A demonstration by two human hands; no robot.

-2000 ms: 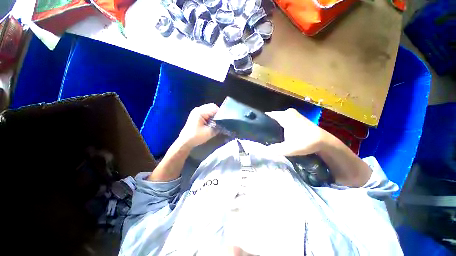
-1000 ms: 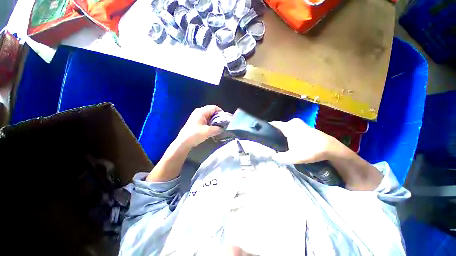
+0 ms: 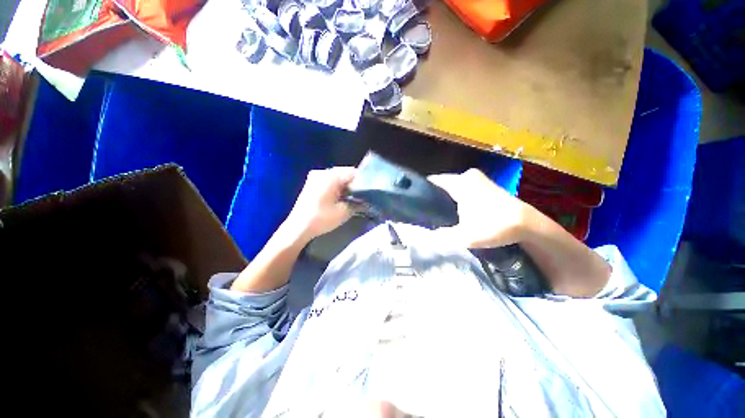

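My right hand [image 3: 482, 208] is closed around a dark thread trimmer [image 3: 400, 189] with a wide flat head and a round dot. The trimmer is over my lap, its head pointing left. My left hand [image 3: 325, 200] is at the left edge of the trimmer head, fingers bent together. A small grey piece [image 3: 363, 210] shows only partly between the left fingers and the underside of the head; the head hides most of it. The dark ribbed end of the trimmer shows below my right wrist.
Grey sewn pieces [image 3: 327, 37] lie heaped on a white sheet [image 3: 237, 77] on the brown table [image 3: 539, 90]. Orange pouches [image 3: 494, 16] lie at the far edge. An open carton [image 3: 208, 220] with grey pieces is at lower left. Blue bins [image 3: 176, 122] stand below and beside the table.
Since one second ago the trimmer and my right hand have moved slightly up and left, the head now meeting my left fingers. The grey piece, more visible then, is mostly covered now.
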